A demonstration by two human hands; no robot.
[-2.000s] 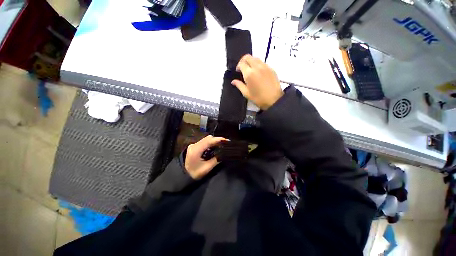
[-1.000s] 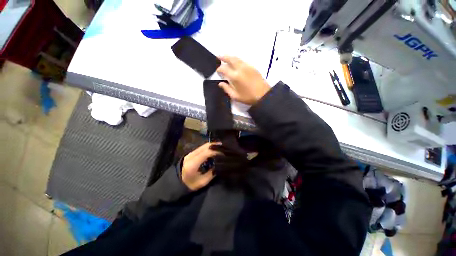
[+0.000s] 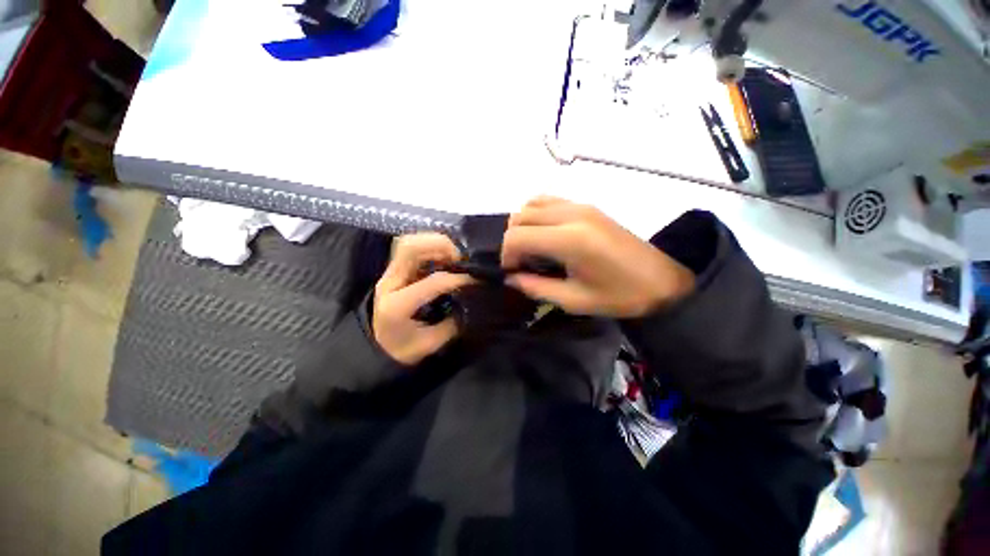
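Observation:
Dark cut pieces (image 3: 485, 234) are held between my two hands at the table's front edge, over my lap. My left hand (image 3: 421, 295) grips them from the left. My right hand (image 3: 586, 258) grips them from the right, thumb and fingers closed on the upper part. The lower part of the pieces is hard to tell from my dark clothing.
A bundle with a blue tie strip (image 3: 339, 41) lies at the back left of the white table (image 3: 326, 130). The sewing machine (image 3: 868, 81) stands at right, with thread snips (image 3: 724, 143), an orange-handled tool (image 3: 741, 111) and a dark keypad object (image 3: 784, 136) beside it.
My right hand has come back from the table to my left hand. The dark pieces that lay on the table top are drawn in to the hands at the edge.

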